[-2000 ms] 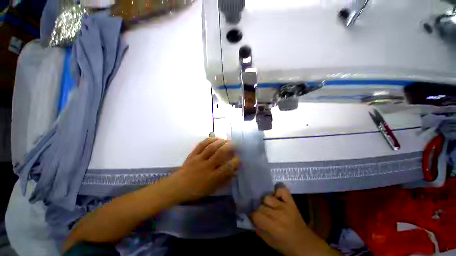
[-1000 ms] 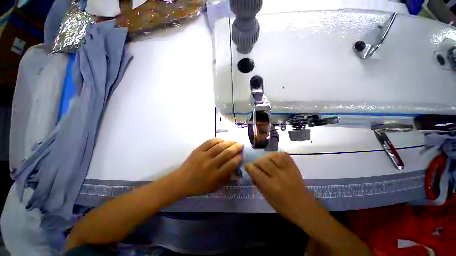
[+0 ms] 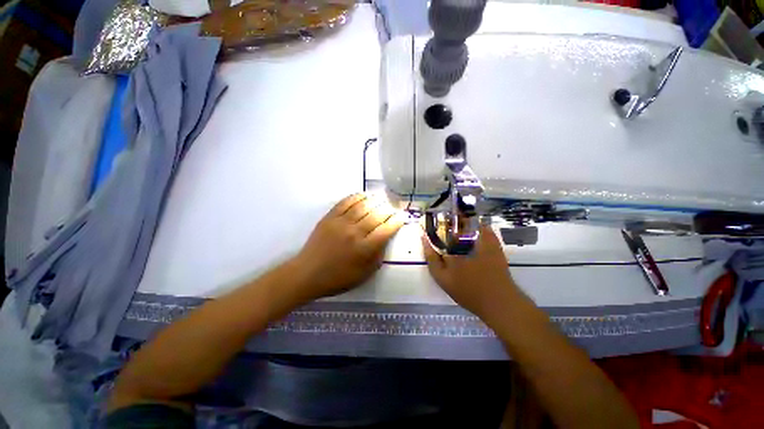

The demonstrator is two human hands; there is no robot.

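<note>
The white sewing machine head (image 3: 553, 117) stands before me, with its shiny take-up guard (image 3: 453, 226) over the needle area. My left hand (image 3: 353, 243) lies palm down on the table just left of the needle, fingertips in the bright light. My right hand (image 3: 469, 268) is right of it, its fingers partly hidden behind the guard. The garment piece cannot be made out now; whether either hand holds it is hidden by the fingers, the guard and the glare.
A bundle of grey-blue strips (image 3: 147, 193) lies at the table's left. Snips (image 3: 645, 261) lie right of the needle, and red-handled scissors (image 3: 716, 310) at the right edge. A measuring tape strip (image 3: 402, 323) runs along the front edge. Red cloth (image 3: 670, 390) is below right.
The grey-blue piece, earlier stretched from the needle towards me, has gone out of sight. Both hands have moved forward to the needle area. The view has shifted, showing more of the machine head.
</note>
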